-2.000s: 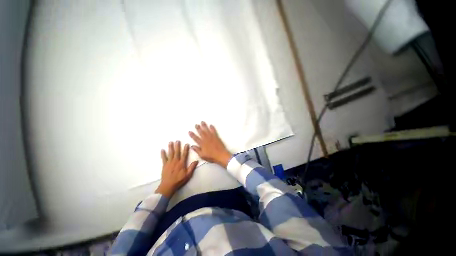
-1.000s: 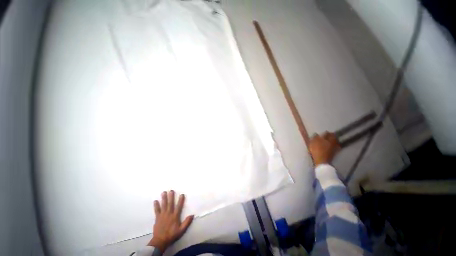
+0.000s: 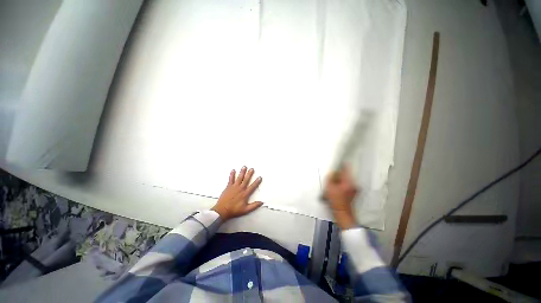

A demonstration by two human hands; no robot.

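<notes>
A white sheet [image 3: 237,106] lies flat on the white cutting table [image 3: 468,148], with faint creases and a slightly ragged right edge. My left hand [image 3: 239,194] lies flat with spread fingers on the sheet's near edge. My right hand [image 3: 340,190] is closed on a short grey metal bar [image 3: 354,139], blurred by motion, over the right part of the sheet. I cannot tell whether the bar touches the sheet.
A thick white roll [image 3: 77,83] lies at the left. A long brown straightedge [image 3: 420,148] lies right of the sheet, with another metal bar [image 3: 476,219] and a dark cord [image 3: 474,198]. A rail [image 3: 322,248] with blue blocks is at the near edge. Scraps [image 3: 44,216] lie lower left.
My right hand has taken one of the two metal bars and moved left over the sheet with it. My left hand stays flat at the sheet's near edge. The view has shifted, showing more of the roll.
</notes>
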